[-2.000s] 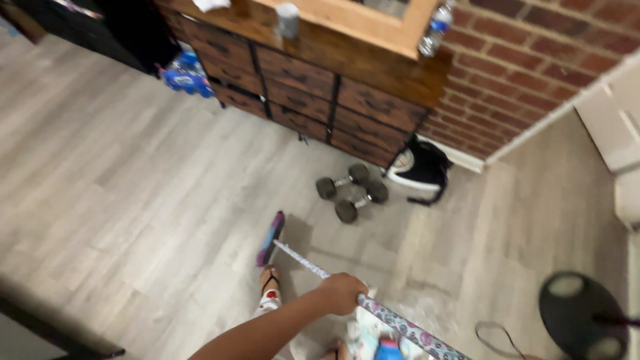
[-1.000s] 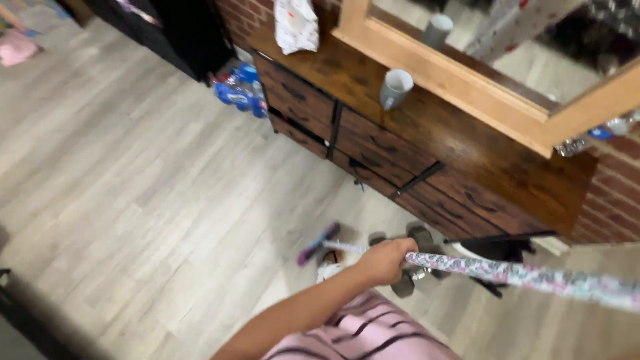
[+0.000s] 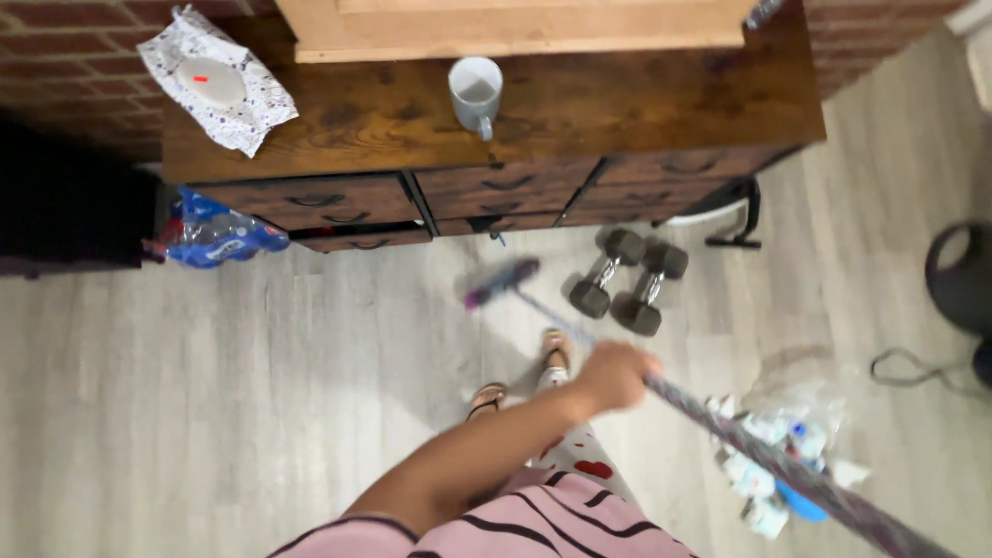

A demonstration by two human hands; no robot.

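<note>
My left hand [image 3: 618,376] is closed around the patterned handle of a push-style broom [image 3: 744,443], with my forearm crossing in front of my body. The broom's blurred dark and purple head [image 3: 502,284] rests on the floor in front of my sandalled feet, near the foot of a wooden dresser [image 3: 372,147]. From my hand the handle runs toward the lower right edge of the view. My right hand is out of view. Two dumbbells [image 3: 607,273] lie side by side to the right of the broom head.
A grey mug [image 3: 475,94] and a wipes packet [image 3: 217,81] stand on the dresser, before a wood frame [image 3: 519,31]. Blue-wrapped bottles [image 3: 225,232] sit at its left end. Mixed litter [image 3: 763,457] lies at the lower right, with a cord [image 3: 907,368] and black round object [image 3: 961,279] beyond.
The view has swung strongly. My left hand keeps its hold on the broom handle throughout. The broom head is near the dresser now; two seconds ago it stood farther left of the dumbbells.
</note>
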